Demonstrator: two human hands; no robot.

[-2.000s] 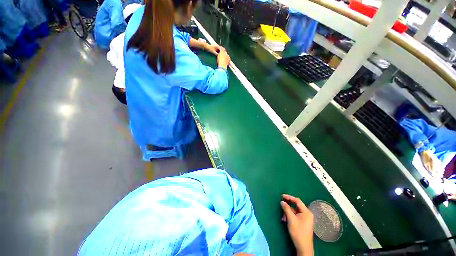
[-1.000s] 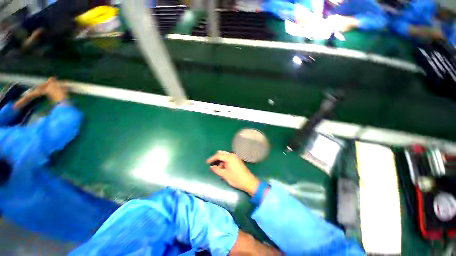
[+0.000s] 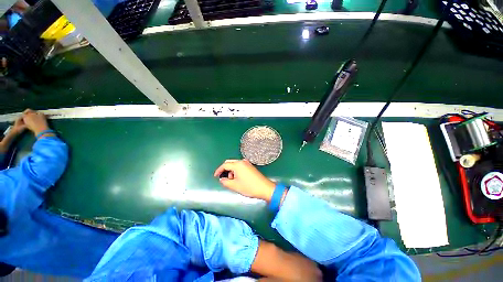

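Observation:
My right hand [image 3: 245,179] is above the green bench, just below the screw dish, with fingers curled around a small black unit [image 3: 225,174], mostly hidden by the fingers. The round dish [image 3: 261,145] holds a mass of tiny silvery-grey pieces. A black electric screwdriver [image 3: 330,104] lies across the white belt edging, its thin bit pointing down-left onto the bench. My left forearm runs to the bottom edge beside my right sleeve; my left hand is out of view.
Right of the screwdriver lie a labelled clear bag [image 3: 346,139], an oblong power supply [image 3: 378,193], a long white sheet [image 3: 416,184] and a red and black unit [image 3: 485,190]. A pale post [image 3: 118,55] stands at the belt edging. Another person's hands [image 3: 30,122] are at far left.
The view has swung right and down from the aisle to the bench. My right hand stays near the dish, with the small black unit showing in its fingers.

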